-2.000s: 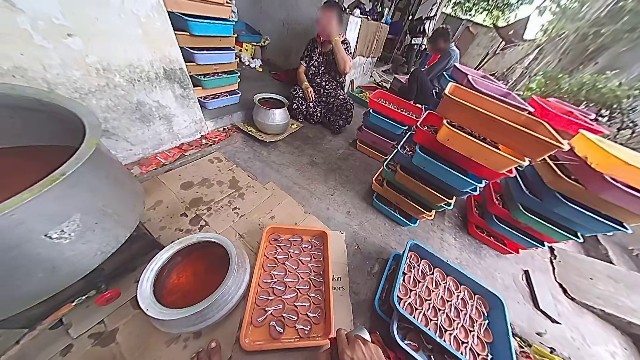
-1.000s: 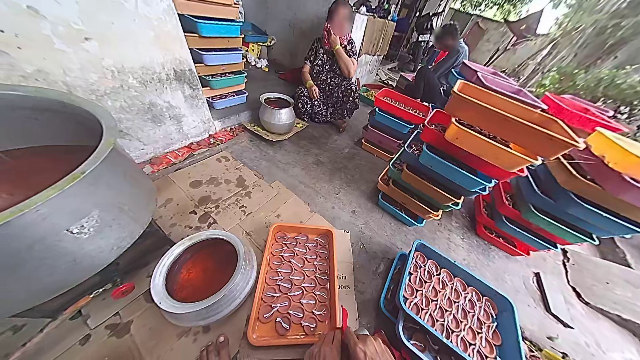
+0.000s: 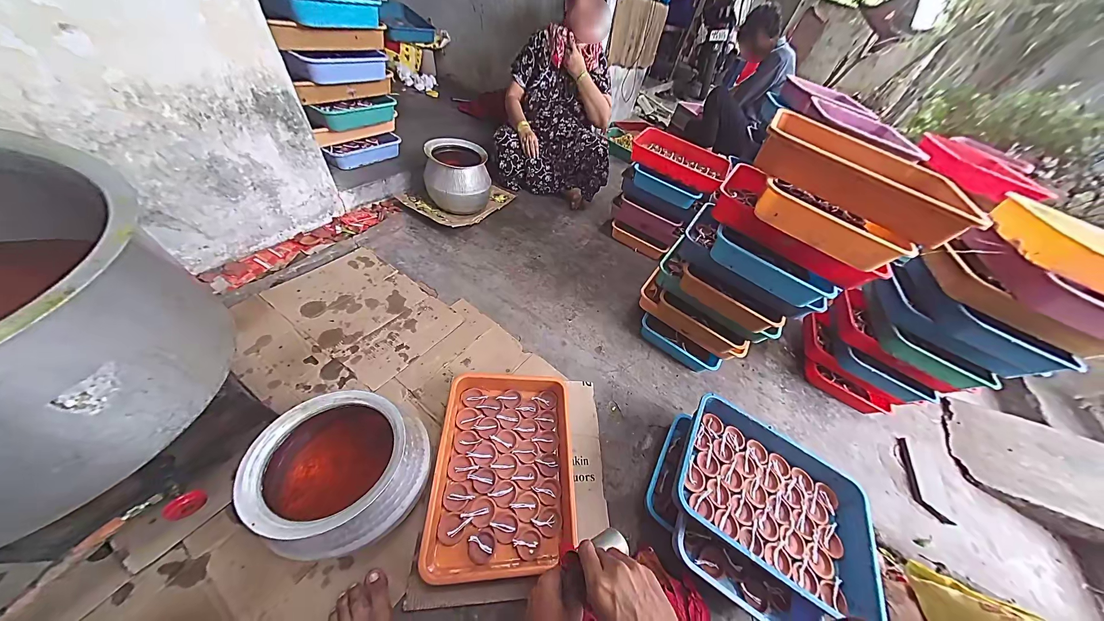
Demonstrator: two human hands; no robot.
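Note:
At the bottom edge, my left hand [image 3: 552, 597] and my right hand [image 3: 625, 586] are close together, both partly cut off. A metal utensil [image 3: 611, 541] with a rounded end shows at my right fingers, which are curled around it. A dark handle-like part [image 3: 572, 582] lies between the hands, with something red beside it; what my left fingers hold is hidden. Just beyond them is an orange plastic tray [image 3: 565, 483] with rows of small clay lamps [image 3: 503, 466] with white wicks in reddish liquid. A blue tray [image 3: 862, 517] to the right holds more such lamps.
A metal pot [image 3: 405, 448] of reddish liquid sits on cardboard [image 3: 345, 319] left of the orange tray. A huge metal pot [image 3: 112, 362] stands far left. Stacked trays [image 3: 742, 285] rise at right, others at the wall. Two people sit behind, one near a smaller pot [image 3: 457, 185].
Two seconds ago only one hand showed clearly at the bottom edge; both show now. The metal end is visible again after not showing clearly one second ago. The trays have stayed in place.

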